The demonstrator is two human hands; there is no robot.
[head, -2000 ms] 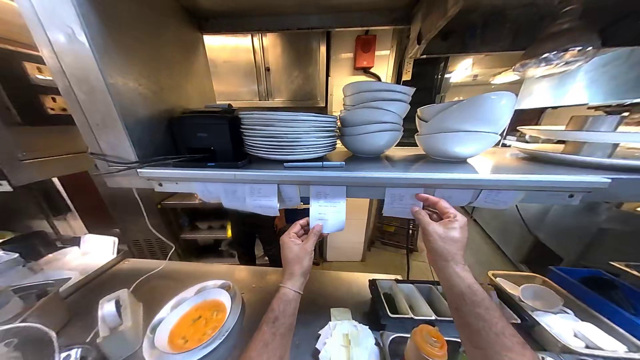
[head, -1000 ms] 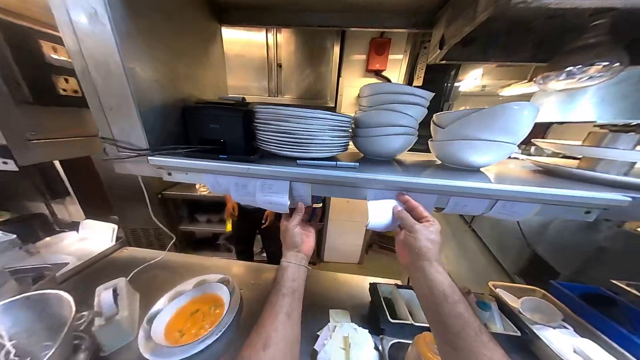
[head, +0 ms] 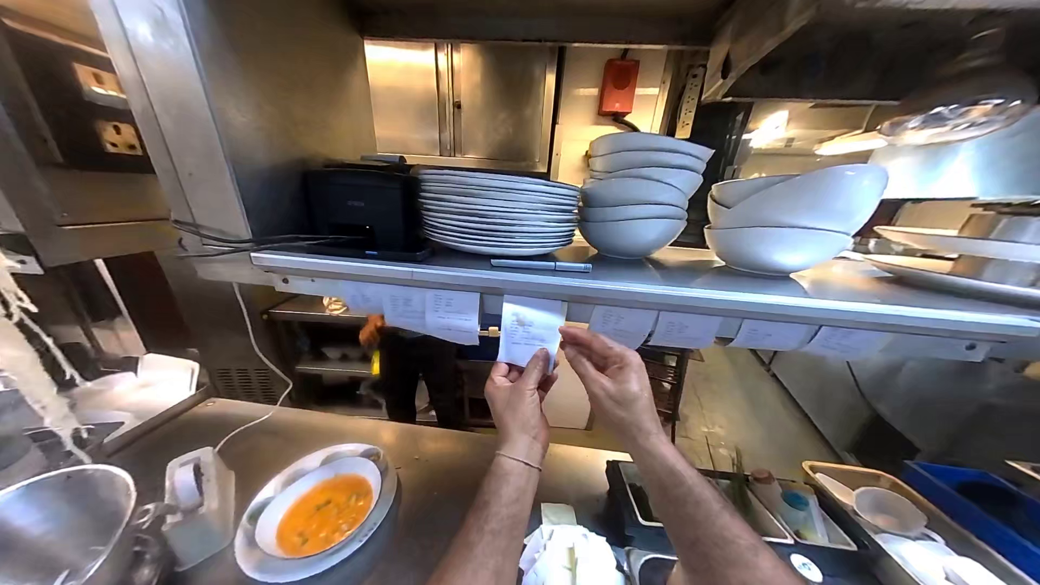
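My left hand (head: 520, 402) pinches the lower edge of a white paper order slip (head: 530, 331), which bears writing and stands upright just in front of the shelf edge. My right hand (head: 605, 370) is at the slip's right edge, fingertips together; whether they grip the paper is unclear. Several other paper slips (head: 452, 315) hang from the rail of the steel shelf (head: 731, 301), to the left and right. On the shelf above are a stack of white plates (head: 500, 213), a pen (head: 540, 266) and stacked white bowls (head: 634, 236).
A black Epson printer (head: 361, 207) sits left on the shelf. Below, the steel counter (head: 439, 487) holds a bowl of orange soup (head: 329, 512), a tape dispenser (head: 199, 508), a metal bowl (head: 65, 520) and black ingredient containers (head: 617, 487). A person (head: 418, 366) stands beyond the counter.
Both hands have come together at one slip. A second ago my right hand held a slip farther right, apart from my left hand. The view has shifted.
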